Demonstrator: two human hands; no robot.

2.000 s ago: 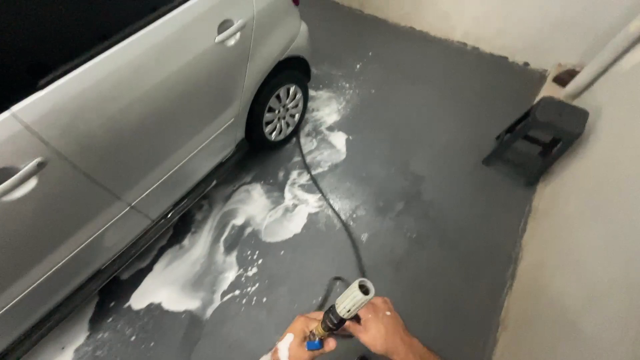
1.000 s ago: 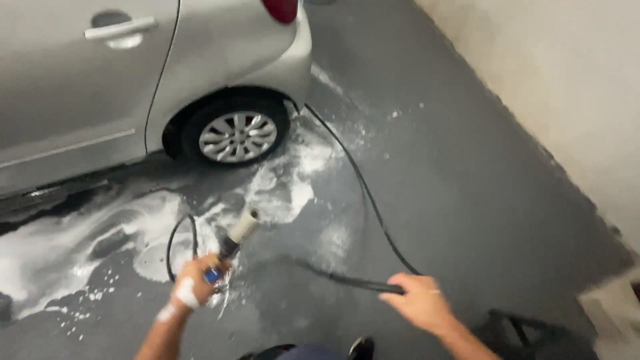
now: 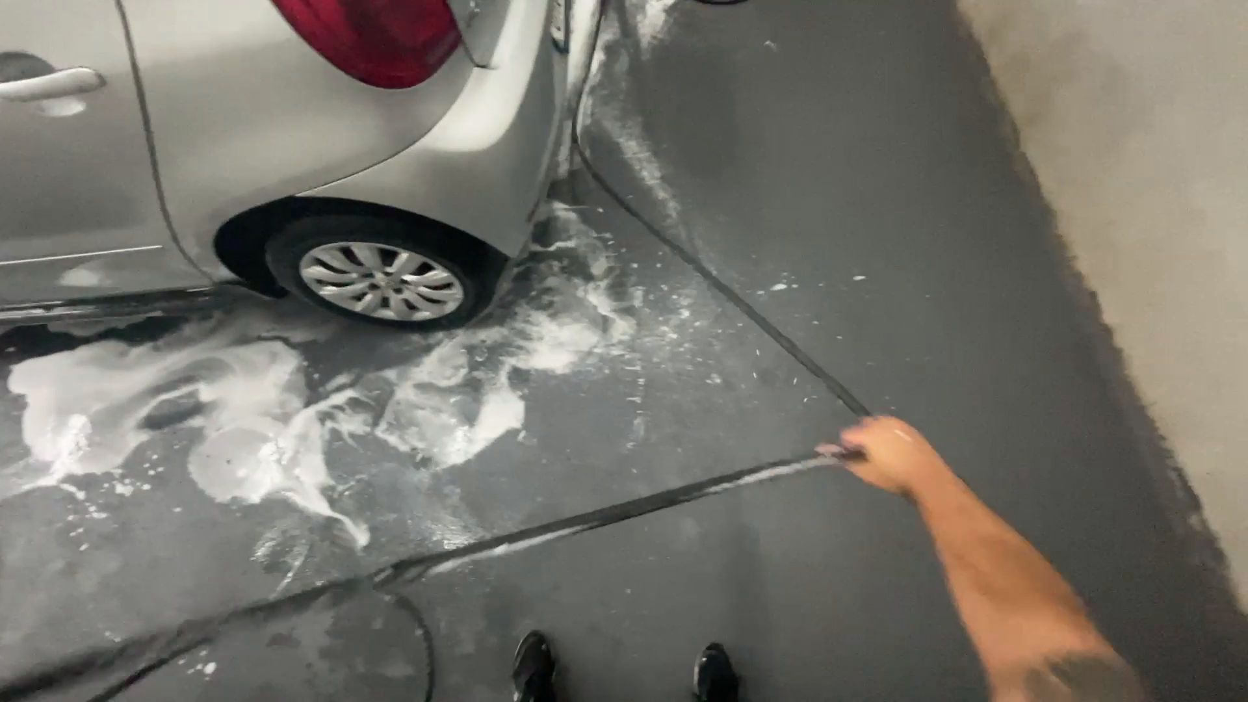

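My right hand (image 3: 889, 452), arm stretched out to the right, grips a black hose (image 3: 721, 283). One stretch of the hose runs from the hand up and left to the rear corner of a silver car (image 3: 429, 166). Another stretch runs from the hand down to the lower left edge, blurred there, with a thin loop hanging from it. My left hand is out of the picture, and so is the spray gun seen in the earlier frames.
The car's rear wheel (image 3: 380, 281) stands on the grey floor, with white foam (image 3: 244, 409) spread beside it. A rough pale wall (image 3: 1160, 195) borders the floor on the right. My shoes (image 3: 534, 667) show at the bottom edge.
My right hand has moved out to the right with the hose, which is now drawn into a long line. My left hand and the spray gun have left the view. The view has shifted toward the car's rear.
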